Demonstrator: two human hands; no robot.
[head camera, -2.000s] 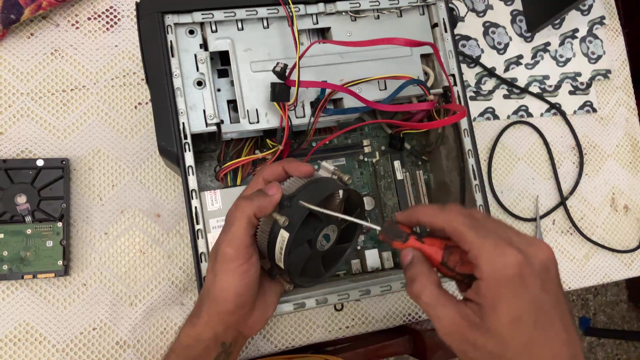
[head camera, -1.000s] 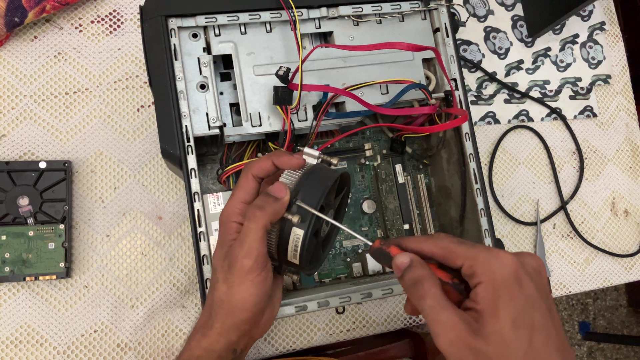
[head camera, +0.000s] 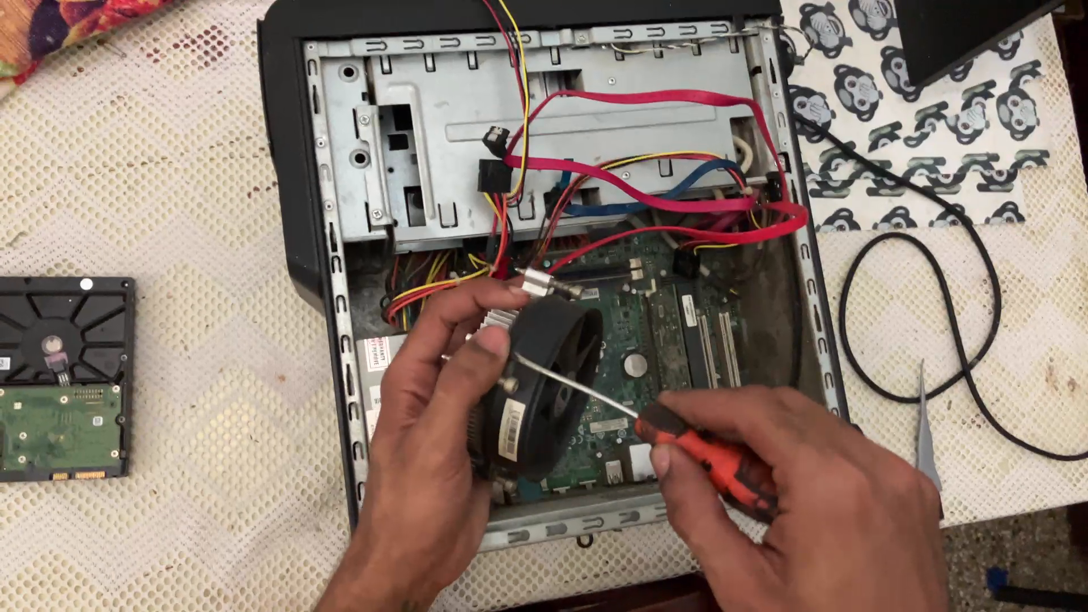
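A CPU cooler with a black fan and a finned metal heatsink is held tilted on its side in my left hand, above the open computer case. My right hand grips a screwdriver with a red and black handle. Its thin metal shaft points up and left, and the tip is at the fan's rim, close to my left thumb. Whether the tip touches the rim, I cannot tell. Below the cooler lies the green motherboard, partly hidden by it and my hands.
Red SATA cables and power wires cross the computer case. A hard disk drive lies at the left on the patterned tablecloth. At the right are a looped black cable, metal tweezers and a monkey-print sheet.
The cooler has been turned in my left hand, so its fan face now shows more edge-on. The screwdriver stays in my right hand with its tip by the rim.
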